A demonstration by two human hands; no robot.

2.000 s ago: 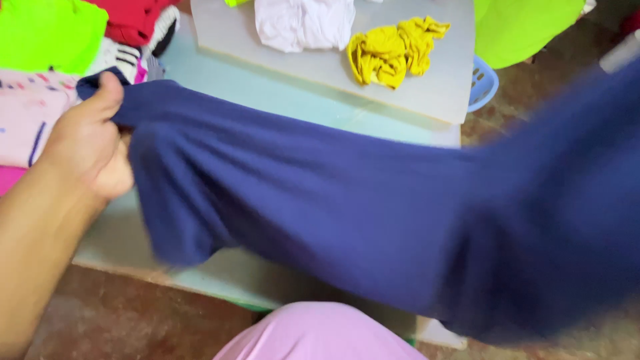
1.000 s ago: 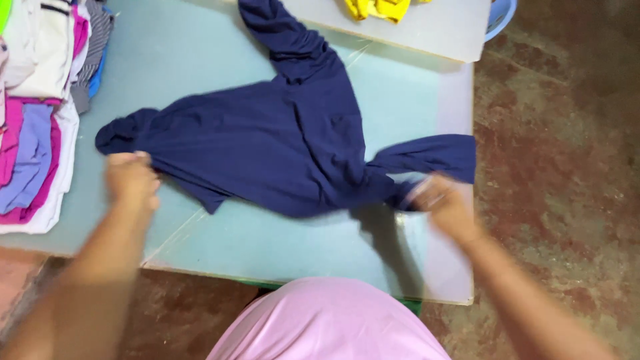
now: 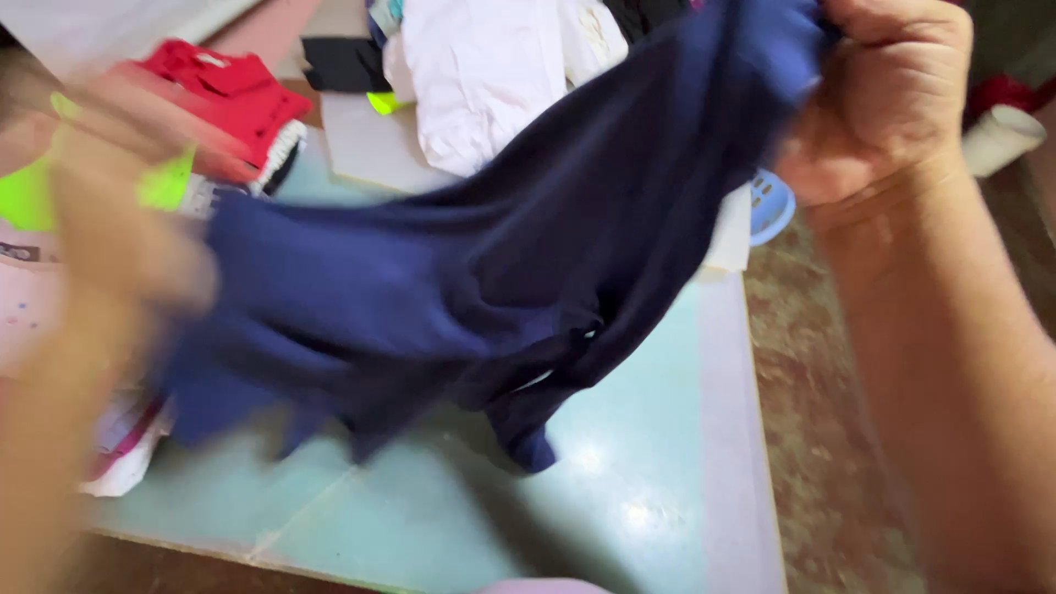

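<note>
A navy blue long-sleeved garment hangs stretched in the air above the table, its lower edges drooping and blurred. At the upper right my right hand is closed on one end of it. On the left my left hand, strongly blurred, is at the garment's other end; its fingers cannot be made out, so its hold is unclear. One narrow part, which looks like a sleeve, dangles near the middle.
Below lies a pale green tabletop. Behind are white clothes and a red garment. Bright green fabric and other clothes are piled at left. A blue plastic basket and a white cylinder are beyond the right edge.
One second ago the navy garment lay on the tabletop with both hands at it; now it is raised and stretched in the air. The view has tilted up.
</note>
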